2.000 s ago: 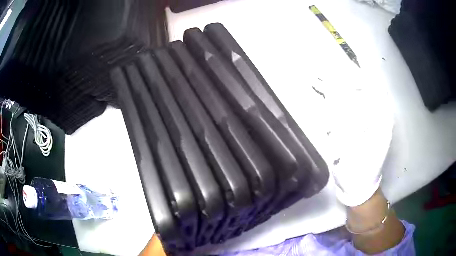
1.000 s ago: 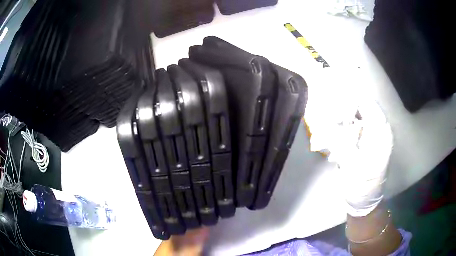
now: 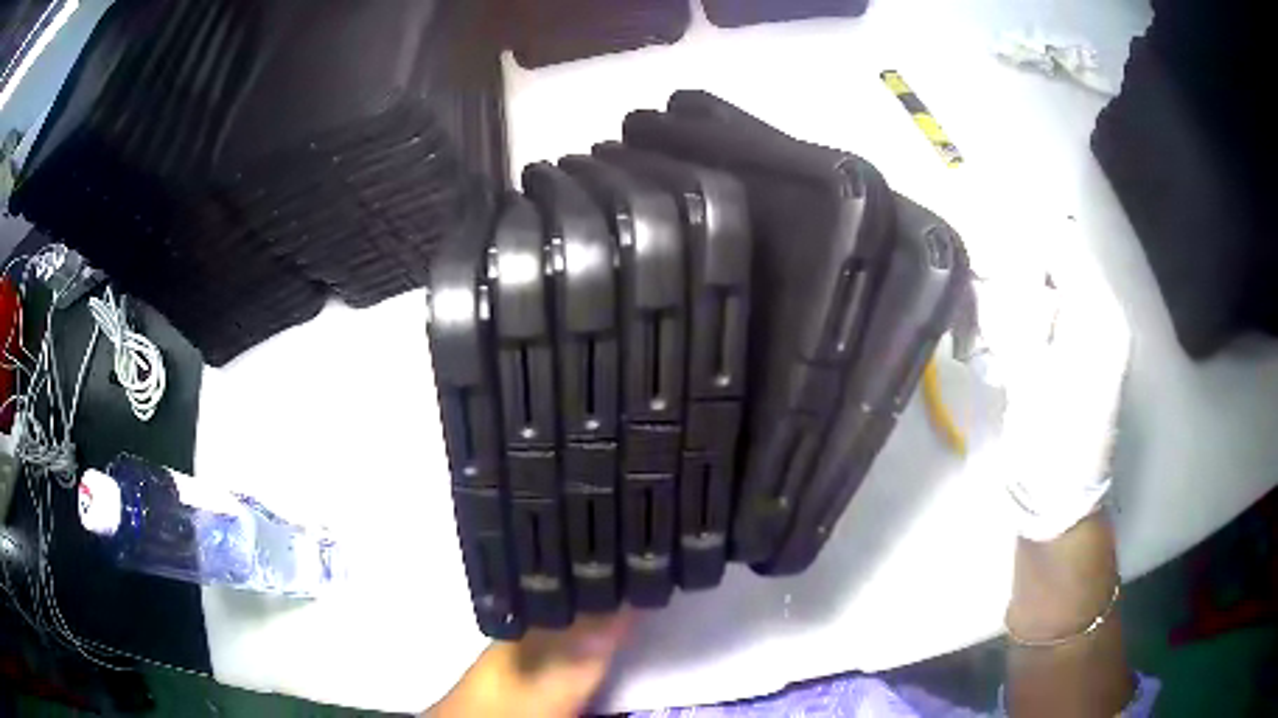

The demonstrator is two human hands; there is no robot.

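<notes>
A row of several black tablet cases (image 3: 589, 407) stands on edge in the middle, port and button slots facing me. The two cases at the right fan away from the rest. My bare left hand (image 3: 550, 665) holds the row from below at its near end; its fingers are mostly hidden by the cases. My right hand (image 3: 1054, 379), in a white glove, is at the right of the row, beside the rightmost case. Its fingertips blur into the bright tabletop, and I cannot tell whether it holds the white cloth.
Tall stacks of black cases (image 3: 301, 154) stand at back left, with another dark stack (image 3: 1191, 183) at right. A bottle (image 3: 210, 533) lies at left near white cables (image 3: 126, 358). A yellow-black knife (image 3: 921, 118), an orange handle (image 3: 945, 407) and crumpled white material (image 3: 1048, 56) lie at right.
The row has turned from its smooth edges to its slotted edges, and the two right cases have fanned out. My left hand shows more under the row. The whole view has shifted slightly.
</notes>
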